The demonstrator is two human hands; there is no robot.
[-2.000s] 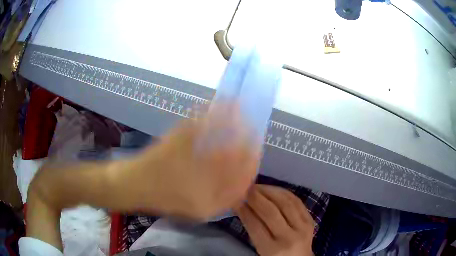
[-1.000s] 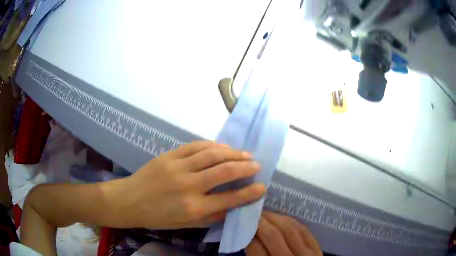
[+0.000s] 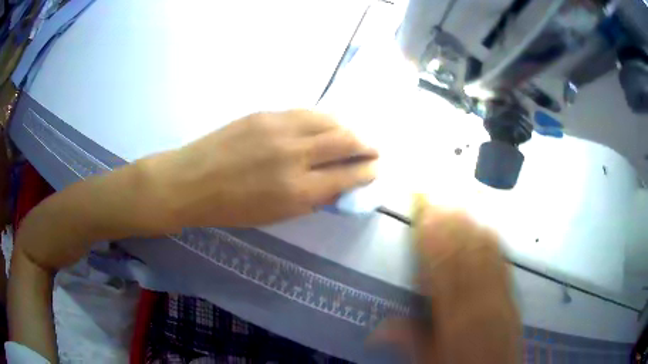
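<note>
My left hand (image 3: 284,167) lies on the white machine bed, its fingers closed on a light blue piece (image 3: 355,201). Only a small end of the piece shows under the fingertips; the rest is hidden or lost in glare. My right hand (image 3: 465,277) is blurred over the bed's front edge, right of the left hand; whether it holds anything cannot be told. The sewing machine head (image 3: 540,50) is at the top right, with its dark knurled knob (image 3: 499,165) above and right of the right hand. The needle area is washed out by lamp glare.
The grey table edge with a printed ruler (image 3: 284,288) crosses below the hands. Light blue pieces (image 3: 53,35) lie at the far upper left. Below the edge are a red basket (image 3: 142,328), white cloth (image 3: 92,306) and dark plaid cloth (image 3: 206,330).
My left hand has moved up from the table edge onto the bed. My right hand has come up from below the edge. The long blue strip is now mostly out of sight. The view has shifted.
</note>
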